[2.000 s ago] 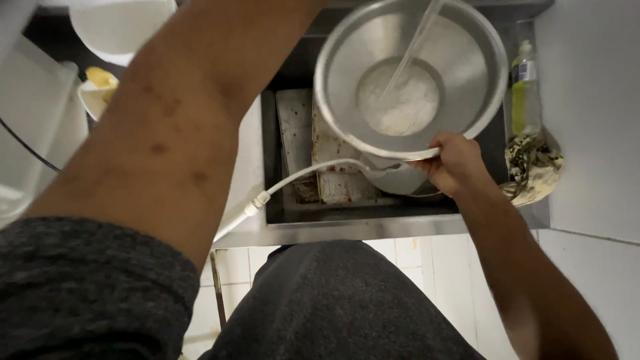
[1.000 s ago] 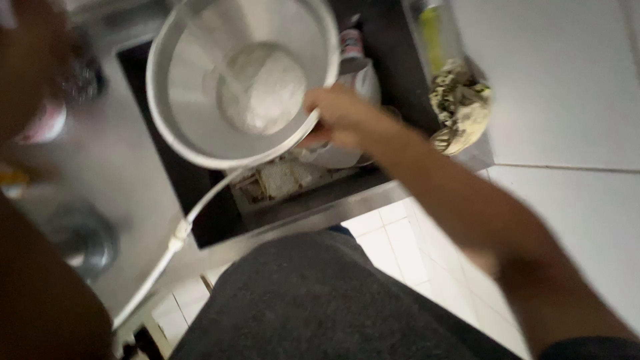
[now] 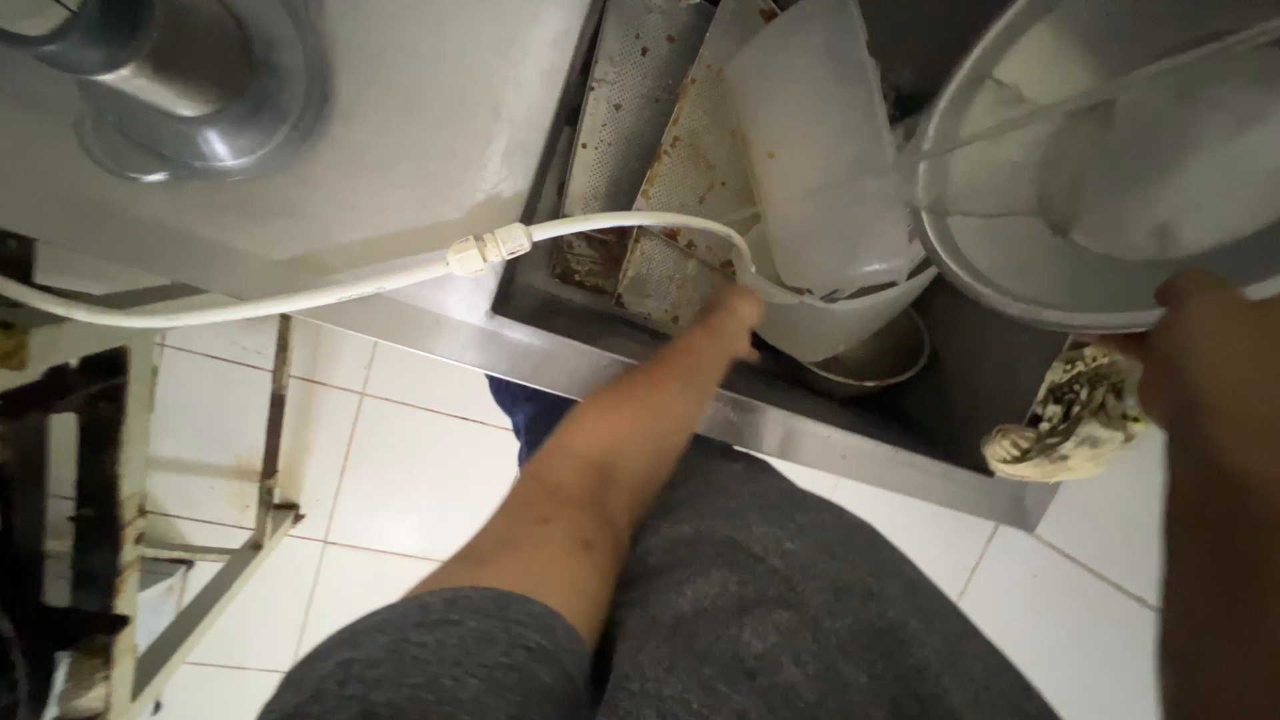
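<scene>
My right hand grips the near rim of a large metal bowl at the upper right, which holds cloudy liquid or pale contents. Over the sink's near side, my left hand is blurred, with its fingers at or beside the bend of a white hose; a hold on it cannot be made out. The hose runs in from the left through a white coupling. Just beyond my left hand, a translucent plastic container leans in the sink, over a pale rounded vessel.
Stained perforated metal trays stand in the dark sink. A round metal vessel lies low in it. A crumpled patterned cloth hangs at its right corner. Metalware rests on the steel counter. A metal frame stands lower left.
My left arm, earlier stretched up past the counter, now reaches down to the hose at the sink. My right hand keeps hold of the bowl's rim. The view has shifted a lot.
</scene>
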